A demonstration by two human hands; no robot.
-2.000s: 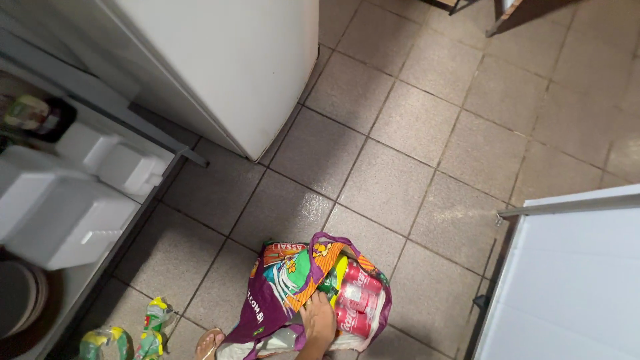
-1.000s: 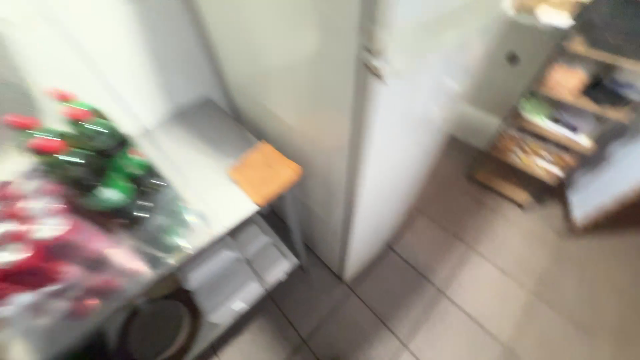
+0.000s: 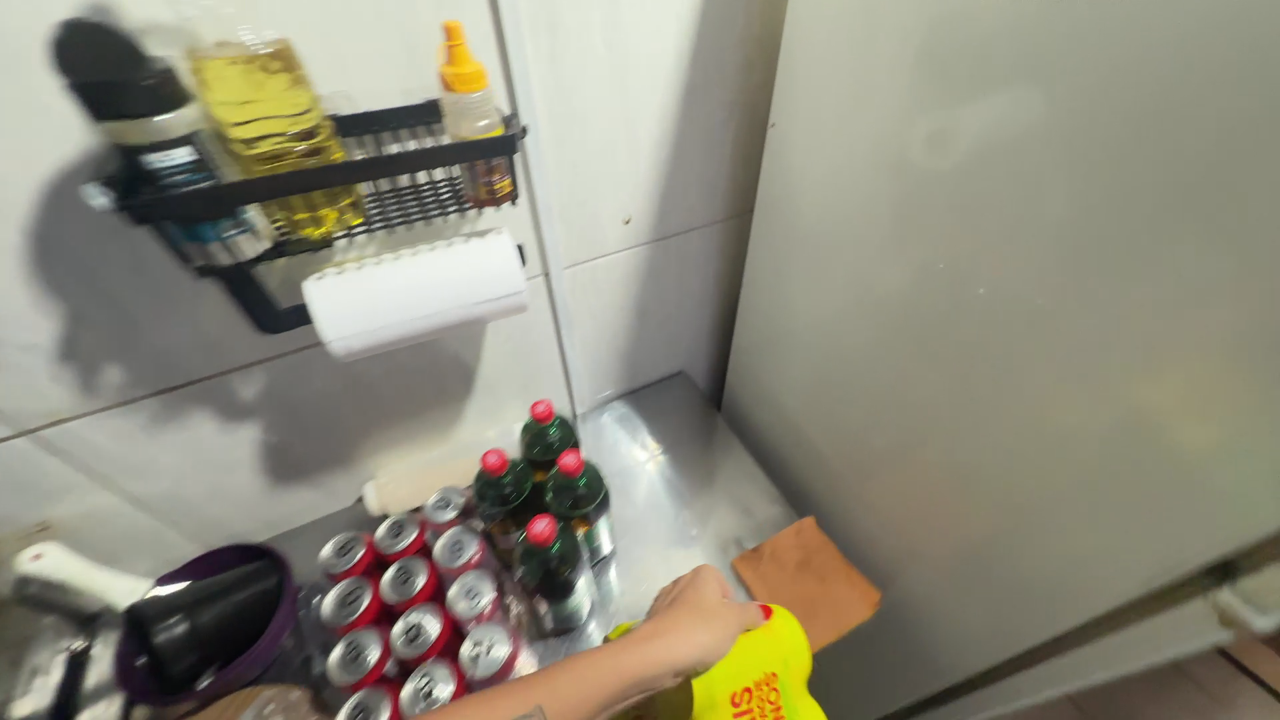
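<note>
My left hand [image 3: 700, 615] reaches in from the bottom edge over the metal counter, its fingers closed on a bright yellow package [image 3: 758, 665] with red writing. The package hangs at the counter's front edge, beside an orange-brown cloth or pad [image 3: 812, 582]. To the left of the hand stand several green bottles with red caps [image 3: 555, 570]. Beyond them, farther left, is a pack of red drink cans [image 3: 418, 632] in clear wrap. My right hand is out of view.
A black wall rack [image 3: 400, 160] holds an oil bottle [image 3: 270, 120], a dark-capped bottle and a yellow-capped squeeze bottle, with a paper towel roll [image 3: 420, 295] below. A purple container [image 3: 275, 640] stands lower left. A large grey panel [image 3: 1000, 300] borders the counter at right.
The view has swung from the floor, where a hand was at a colourful bag with red cans, up to the counter and wall. My left hand now holds the yellow package over the counter.
</note>
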